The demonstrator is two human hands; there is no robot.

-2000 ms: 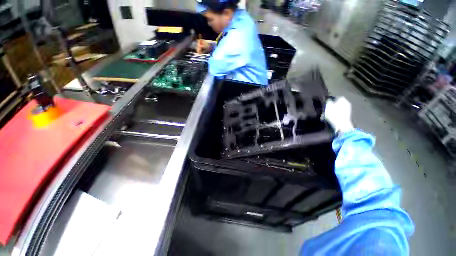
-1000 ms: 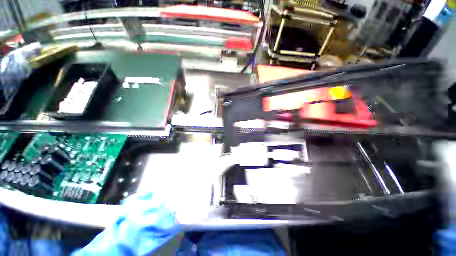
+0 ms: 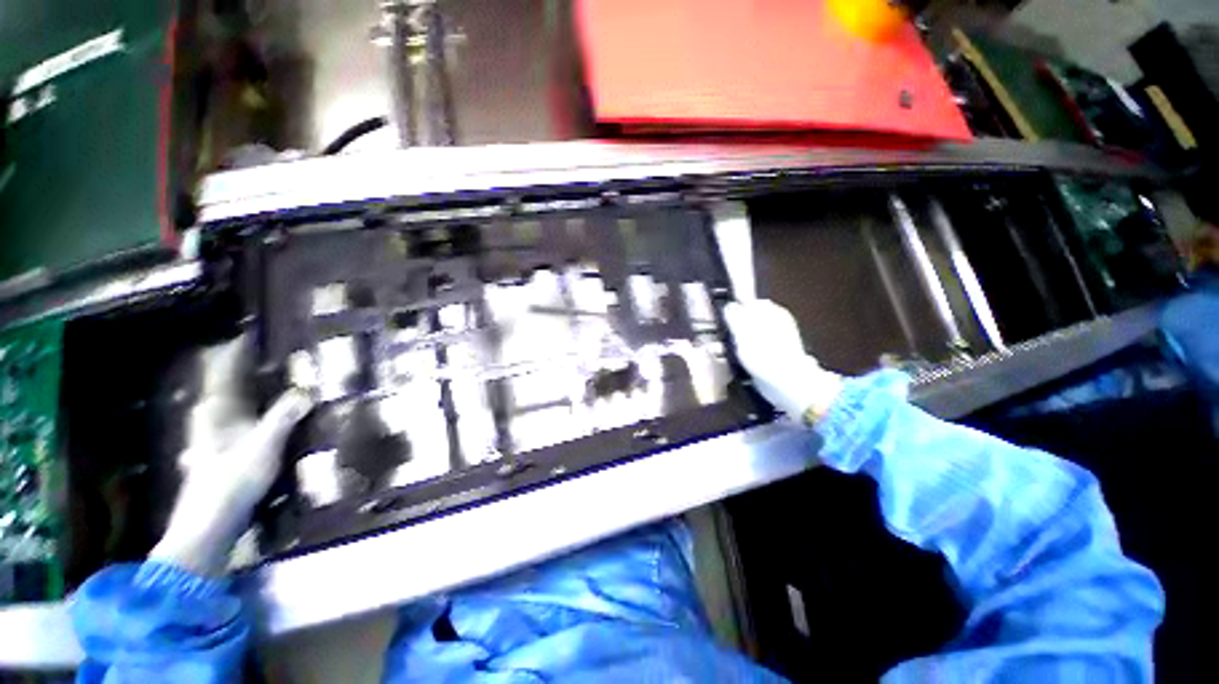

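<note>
The empty black carrier (image 3: 535,461) lies flat between the conveyor rails (image 3: 535,515) in front of me. Bright metal shows through its many cut-out windows. My left hand (image 3: 230,441), in a white glove, grips the carrier's left edge with the thumb on top; it is slightly blurred. My right hand (image 3: 775,358), also gloved in white, is at the carrier's right edge, with its fingertips at or under the rim and partly hidden.
A populated green circuit board (image 3: 30,454) is at the left edge. Another board (image 3: 1112,234) lies far right, near another person's sleeve (image 3: 1192,327). Behind the conveyor are a green mat (image 3: 94,134) and a red sheet (image 3: 762,67). A black bin (image 3: 856,575) stands below right.
The carrier, lifted out of the bin by my right hand and then tilted over the conveyor, now lies flat between the rails. My left hand has come to its left edge.
</note>
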